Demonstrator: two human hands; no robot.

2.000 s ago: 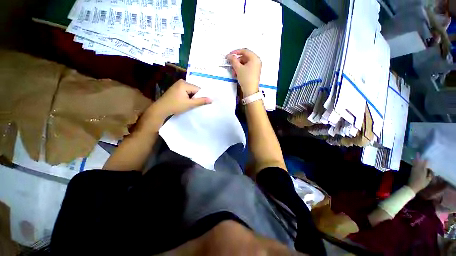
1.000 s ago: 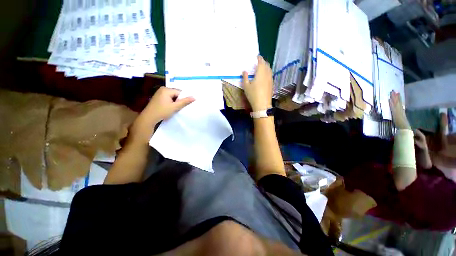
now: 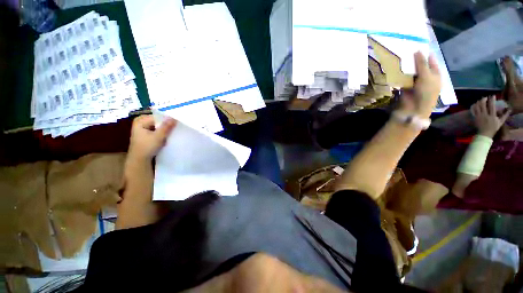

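Note:
My left hand (image 3: 150, 136) is closed on the edge of a white sheet (image 3: 195, 166), which hangs curled over my lap with its blank side showing. A flat box (image 3: 198, 68) with a blue stripe lies on the table beyond that hand. My right hand (image 3: 423, 88), blurred, is at the right edge of another flat box (image 3: 332, 51), which lies over the stack of flat boxes (image 3: 281, 63). Whether its fingers grip that box cannot be told. Its brown flap shows beside the hand.
Fanned label sheets (image 3: 80, 68) lie on the green table at left. Brown kraft paper (image 3: 63, 194) is at lower left. A brown container (image 3: 321, 183) with crumpled paper stands by my right side. Another person's hand (image 3: 487, 114) is at the right. Clear plastic (image 3: 39, 14) lies at far left.
The view has turned right. My right hand has moved right from the working place to the stack, where a flat box now lies on top. The left hand still holds the sheet.

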